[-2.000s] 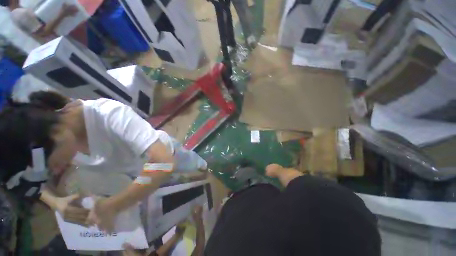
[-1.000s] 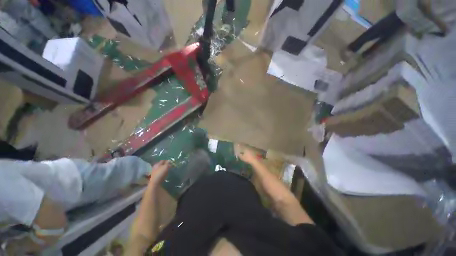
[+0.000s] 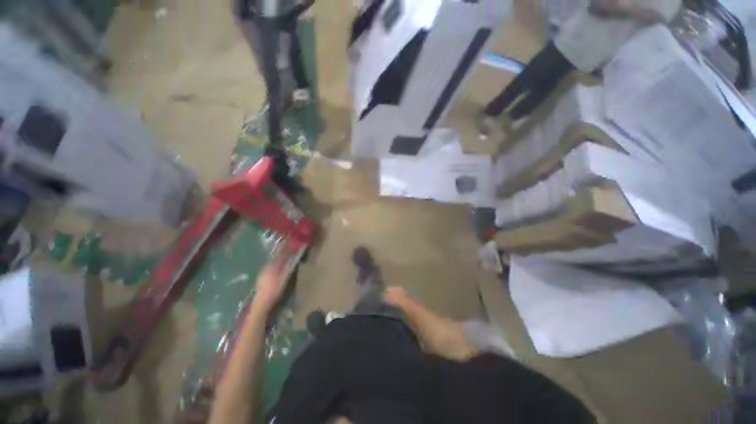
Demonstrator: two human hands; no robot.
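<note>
My left hand point(image 3: 269, 286) is blurred and hangs over the red hand pallet truck point(image 3: 240, 192) and the green floor. No object shows in it. My right hand point(image 3: 399, 300) is low in front of my dark clothing, over the brown cardboard sheet point(image 3: 431, 248) on the floor. It looks empty too, with its fingers blurred. My shoe shows between my hands. Two red forks run from the pallet truck towards the lower left. A tall white printed carton point(image 3: 414, 83) with black markings stands beyond the cardboard sheet.
Stacked flattened cartons point(image 3: 580, 207) lie at the right, with a white sheet point(image 3: 580, 310) in front. Other printed cartons point(image 3: 91, 149) stand at the left. The pallet truck's dark handle rises at the top centre. A person's legs point(image 3: 530, 83) show at the upper right. Clear plastic litters the green floor.
My view has moved forward and turned. The co-worker at the left and the carton held there have left the picture. The pallet truck and cardboard sheet appear lower. Both my hands still hang in front.
</note>
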